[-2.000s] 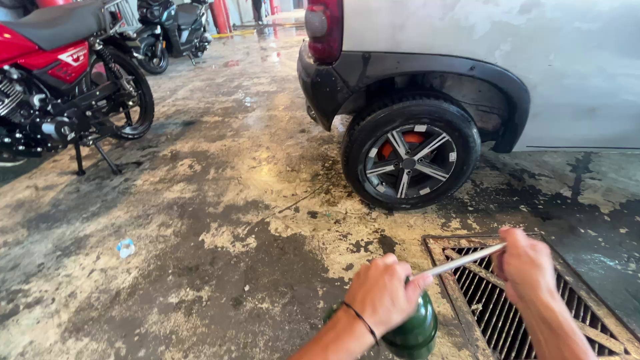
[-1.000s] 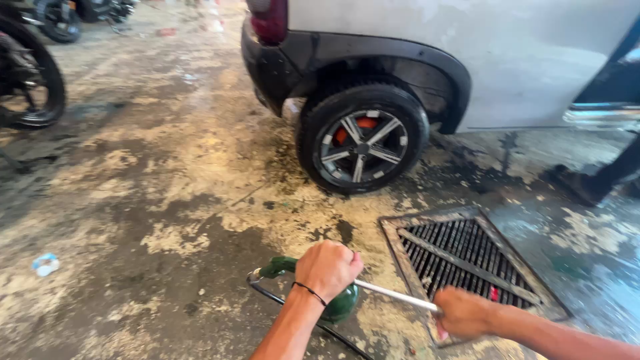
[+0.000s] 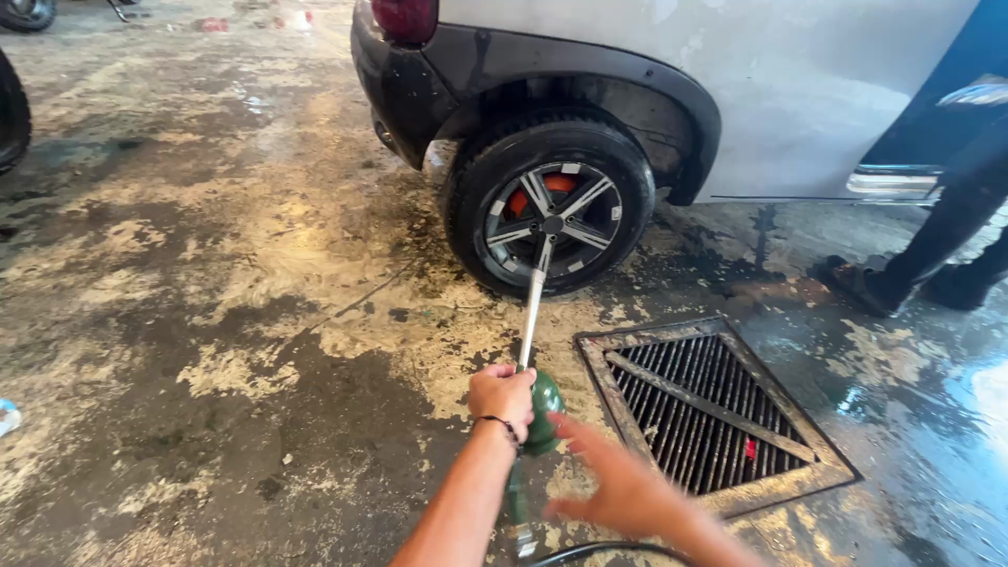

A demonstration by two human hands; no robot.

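My left hand (image 3: 504,402), with a dark band at its wrist, grips a spray gun at the base of its silver metal tube (image 3: 533,315). The tube points forward toward the rear wheel (image 3: 551,209) of a silver car. A rounded green container (image 3: 543,413) hangs just right of that hand, and the gun's green handle (image 3: 516,492) extends below it with a metal fitting at the end. My right hand (image 3: 614,484) is blurred, fingers spread, right of the handle and holding nothing. A black hose (image 3: 606,547) runs along the bottom edge.
A metal floor drain grate (image 3: 709,409) lies to the right on the wet, worn floor. Beyond it stands a person in dark trousers (image 3: 957,213), near the car body (image 3: 787,102). A motorcycle tire (image 3: 9,114) shows at the left edge.
My right hand has let go of the metal tube and moved back toward the handle. The tube has swung from pointing right to pointing forward at the wheel.
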